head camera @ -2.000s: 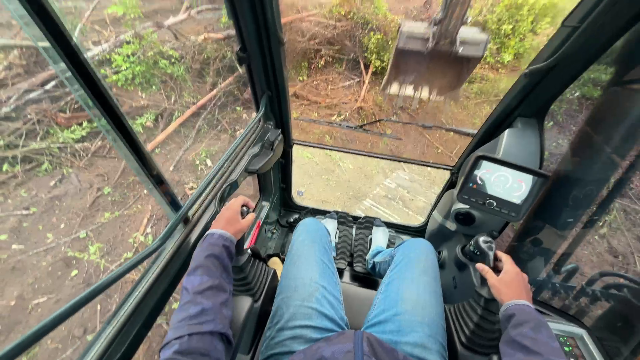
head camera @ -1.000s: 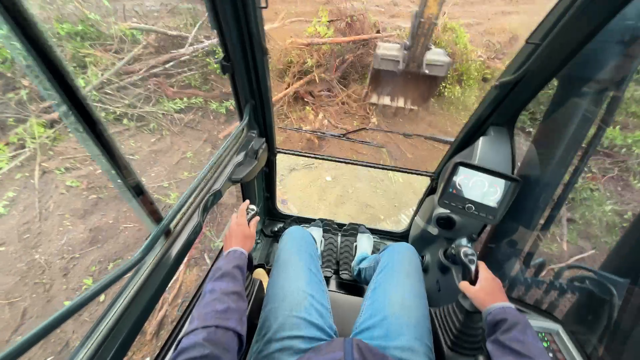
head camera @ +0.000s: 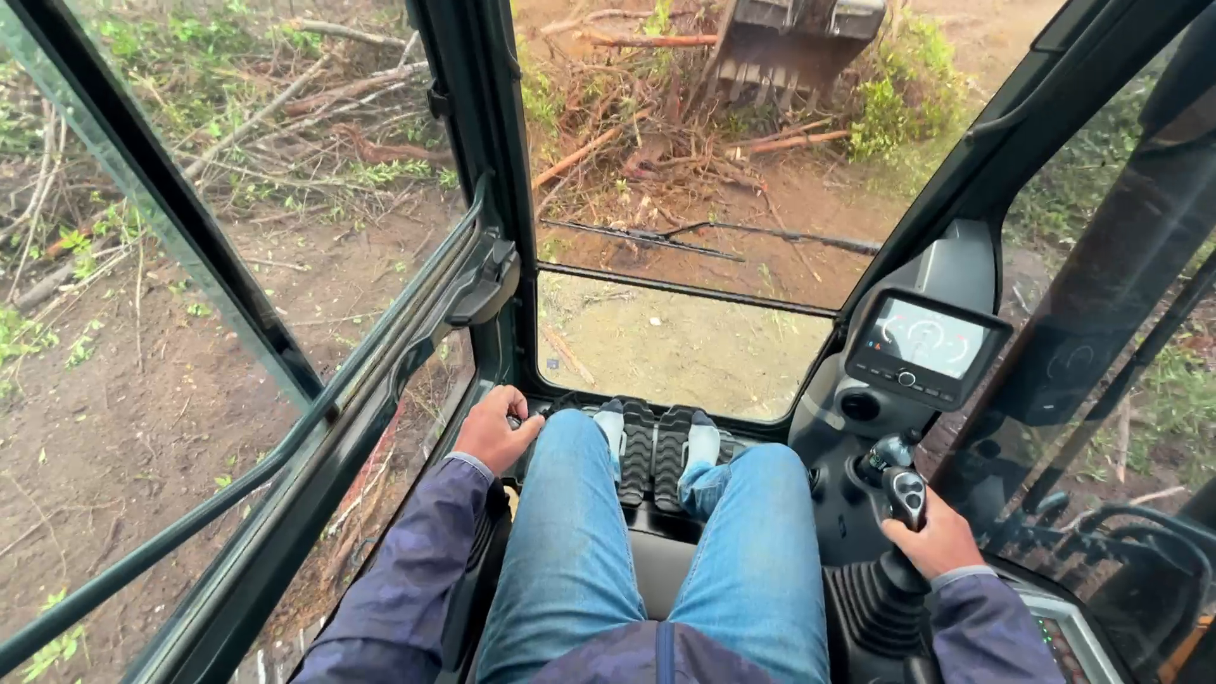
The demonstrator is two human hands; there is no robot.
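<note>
Inside an excavator cab, my left hand (head camera: pixel 498 431) is closed around the left joystick (head camera: pixel 516 420), mostly hidden by the fingers beside my left knee. My right hand (head camera: pixel 940 535) grips the right joystick (head camera: pixel 906 498), whose buttoned top shows above a black rubber boot (head camera: pixel 876 608). Through the front window the toothed excavator bucket (head camera: pixel 793 57) hangs at the top, at a heap of roots and branches (head camera: pixel 655 142). My feet, in light socks, rest beside the ribbed black foot pedals (head camera: pixel 655 454).
A lit monitor (head camera: pixel 926 334) is mounted on the right pillar. A wiper (head camera: pixel 665 236) lies across the front glass. Cut branches (head camera: pixel 313 104) are strewn on bare soil to the left. The boom and hoses (head camera: pixel 1102 527) are outside the right window.
The bucket has shifted left relative to the front window and now hangs over the root heap. Both hands remain on the joysticks; the left one has moved forward and inward. The view has shifted somewhat.
</note>
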